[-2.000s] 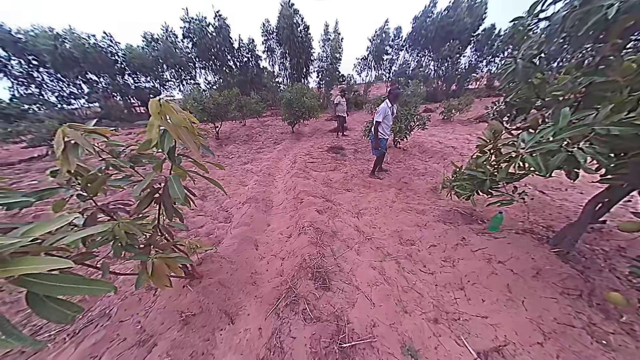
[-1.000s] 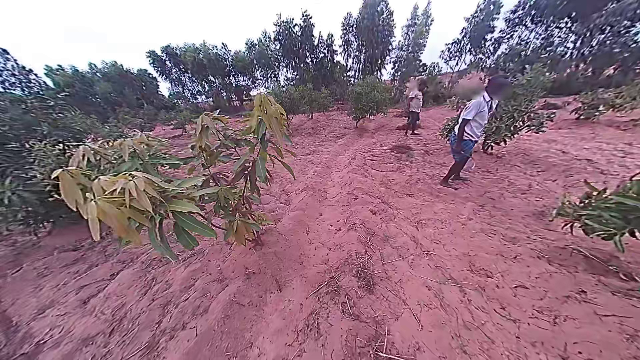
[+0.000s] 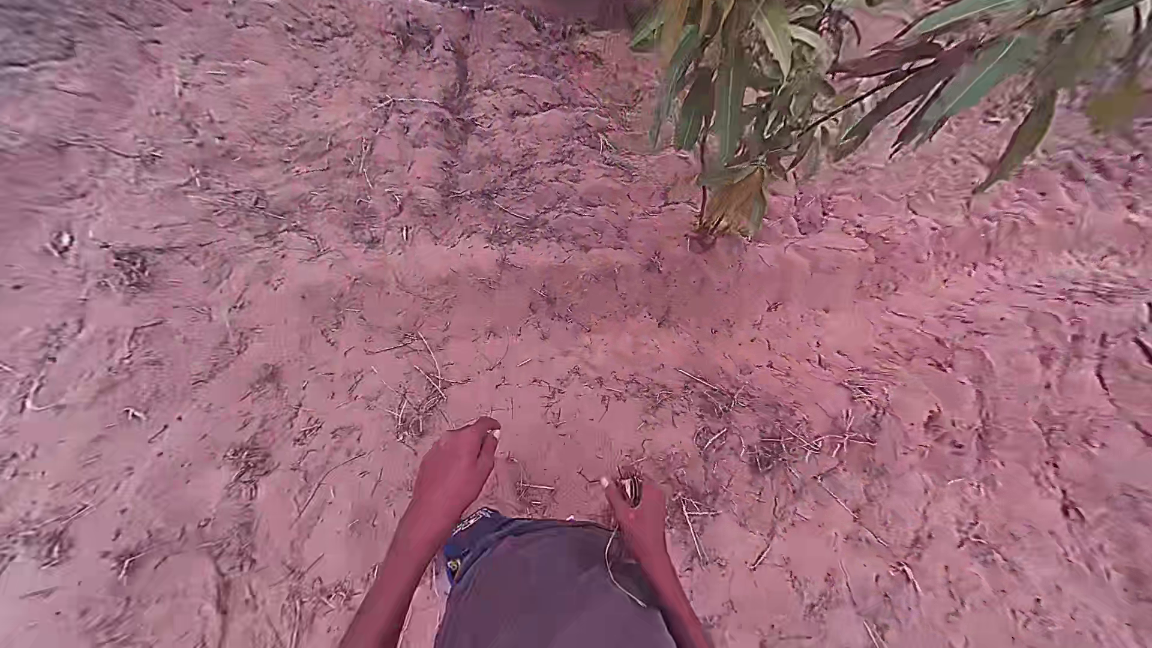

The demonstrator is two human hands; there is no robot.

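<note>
My left hand (image 3: 457, 461) is low in the view, left of my body, with its fingers curled; nothing shows clearly in it. To the right, my right hand (image 3: 637, 508) is closed around a small dark bundle (image 3: 632, 489), too blurred to name exactly. A thin pale string (image 3: 621, 576) hangs from near that hand over my dark shirt (image 3: 553, 589). The two hands are apart, one at each side of the shirt's front.
A leafy branch (image 3: 733, 99) with long green leaves hangs at the upper right, some leaves brown. Reddish sandy soil (image 3: 558, 315) with ridges surrounds me. Dry twigs (image 3: 418, 396) and roots lie scattered on it.
The view has swung down to the ground. Both my hands are now in view; neither earlier frame shows them. The two people and the trees behind them are out of view.
</note>
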